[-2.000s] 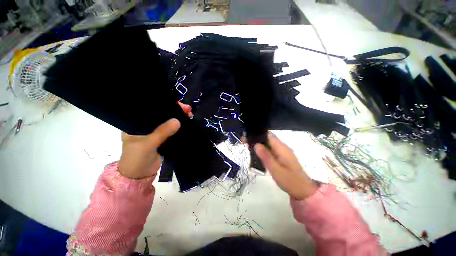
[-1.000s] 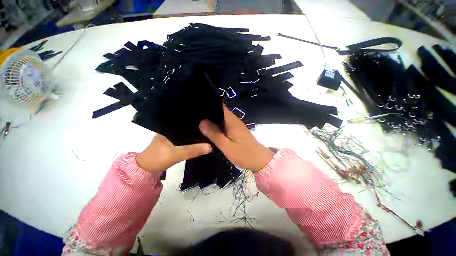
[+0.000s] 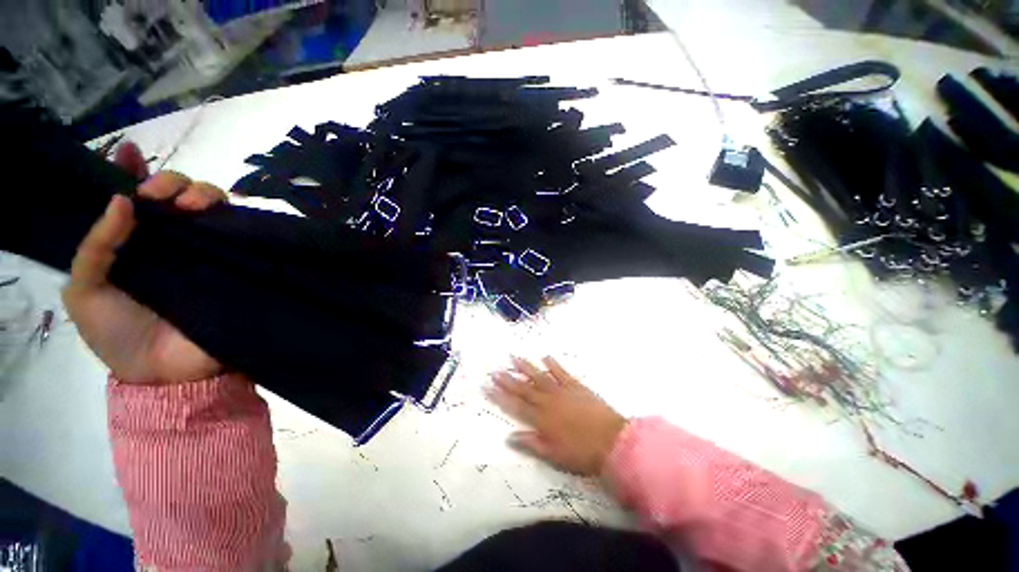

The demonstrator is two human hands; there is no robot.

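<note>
My left hand (image 3: 151, 285) grips a thick bundle of black webbing straps (image 3: 296, 285) at the left. The ringed ends fan out toward the middle, and the other ends run off the left edge. Silver rectangular rings (image 3: 439, 382) show along its right end. My right hand (image 3: 559, 416) is palm down on or just over the white table, fingers spread, slightly blurred; no tool is visible in it. A large pile of black straps (image 3: 481, 156) lies beyond the hands, with several rings at its near side.
Tangled thread waste (image 3: 799, 346) lies on the white table (image 3: 670, 492) at right, with a reddish cord (image 3: 911, 472). A small black block (image 3: 737, 168), a black strap loop (image 3: 832, 80) and a dark heap with metal hardware (image 3: 916, 218) are beyond.
My left hand has moved left with the bundle, turning its ringed ends rightward. My right hand has let go of the straps and moved down to the table. Loose threads near it have shifted.
</note>
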